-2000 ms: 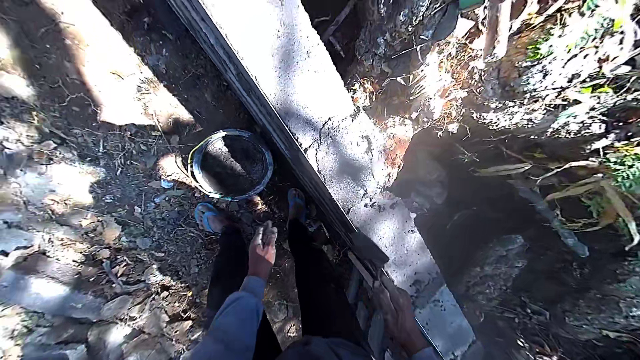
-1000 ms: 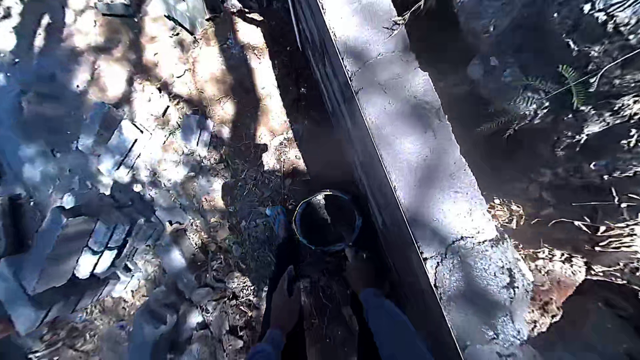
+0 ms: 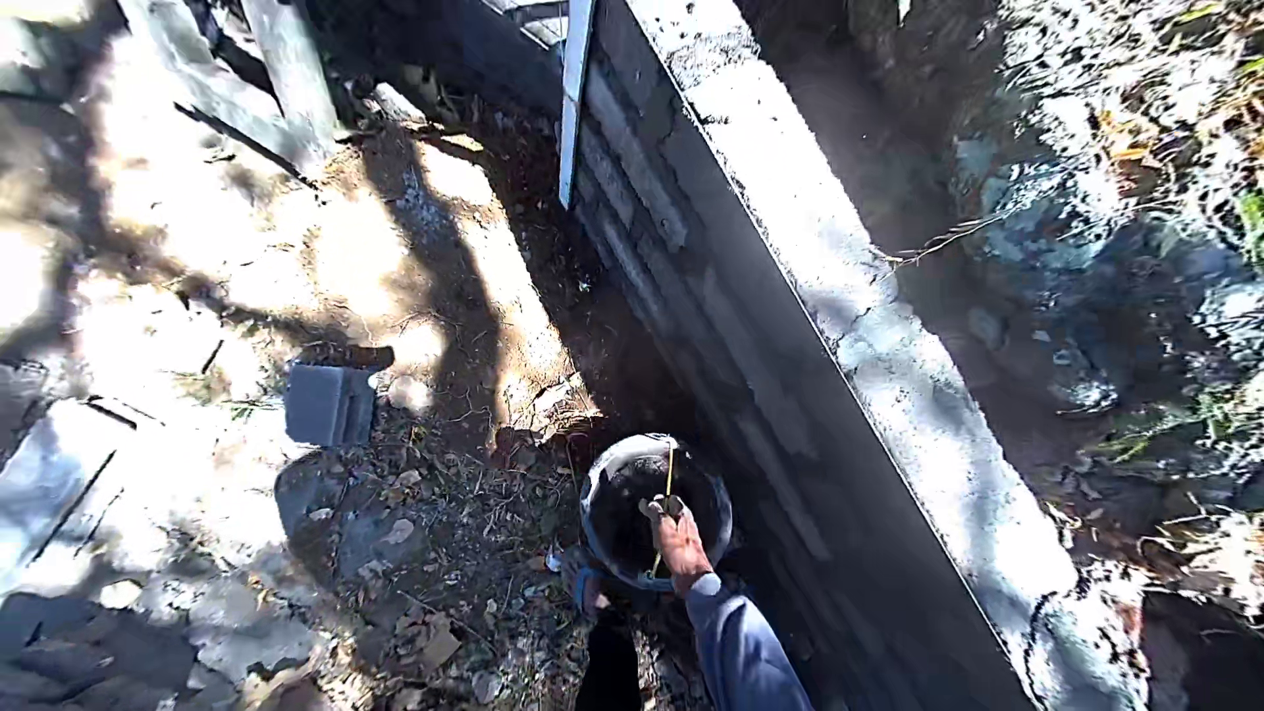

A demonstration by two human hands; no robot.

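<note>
My right hand (image 3: 679,541) is closed on the thin yellow handle (image 3: 671,474) of a round bucket (image 3: 728,513). The bucket stands on the ground at the foot of a block wall (image 3: 750,346), close to my sandaled foot (image 3: 590,588). Its inside is dark, and what it holds cannot be made out. The sleeve of my right arm comes up from the bottom edge. My left hand is out of view.
Rough mortar or concrete covers the wall's top (image 3: 889,365). A pale straight strip (image 3: 573,109) stands against the wall further along. A concrete block (image 3: 329,403) lies left, among leaves and stones. Right of the wall is a shaded trench with dry plants.
My right hand, earlier at the wall top and then beside the bucket, now holds the bucket's handle. My left hand has gone out of view. The view has shifted along the wall.
</note>
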